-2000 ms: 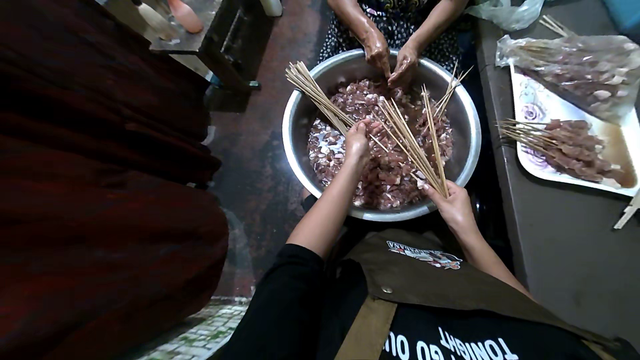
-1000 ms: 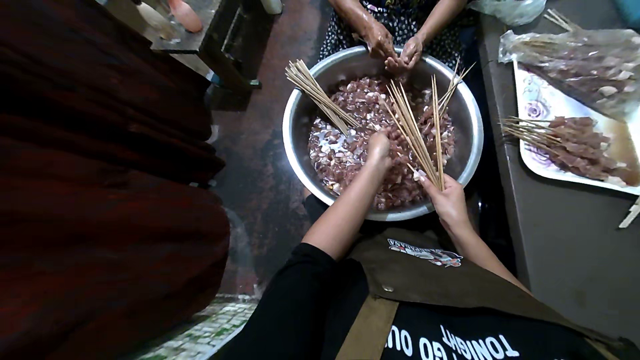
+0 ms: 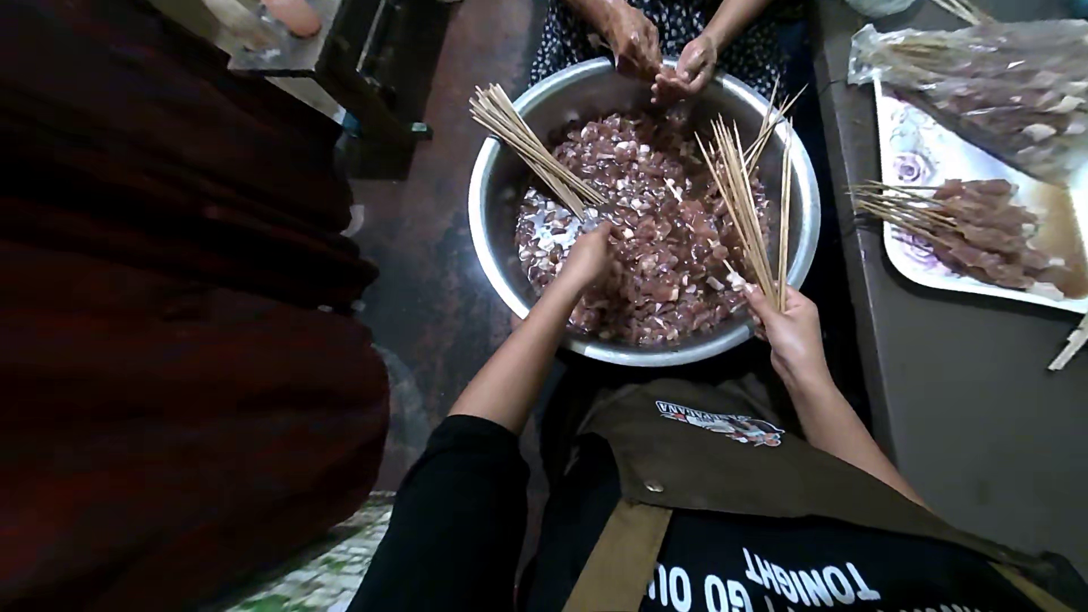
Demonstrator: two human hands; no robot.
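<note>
A large metal basin [image 3: 644, 355] holds many small pieces of raw meat [image 3: 646, 212]. My right hand [image 3: 790, 327] grips a bundle of bamboo skewers [image 3: 744, 217] at the basin's lower right rim; a pale piece of meat sits by its thumb. My left hand [image 3: 592, 255] reaches down to the meat left of the basin's middle, its fingertips partly hidden, so what it holds is unclear. Another bundle of bamboo skewers [image 3: 535, 153] leans on the left rim, its lower ends on the meat. More skewers [image 3: 772, 123] rest at the right rim, behind my bundle.
Another person's hands [image 3: 663, 59] are together over the far rim. On the grey table at right, a flowered tray [image 3: 905, 246] holds skewered meat [image 3: 986, 225] and a plastic bag of skewered meat [image 3: 994, 85]. A small bench [image 3: 297, 55] stands upper left; a dark red curtain [image 3: 187, 382] hangs at left.
My left hand has moved away from the skewers in my right hand, down to the meat and then leftward over it. My right hand keeps its hold on the skewers.
</note>
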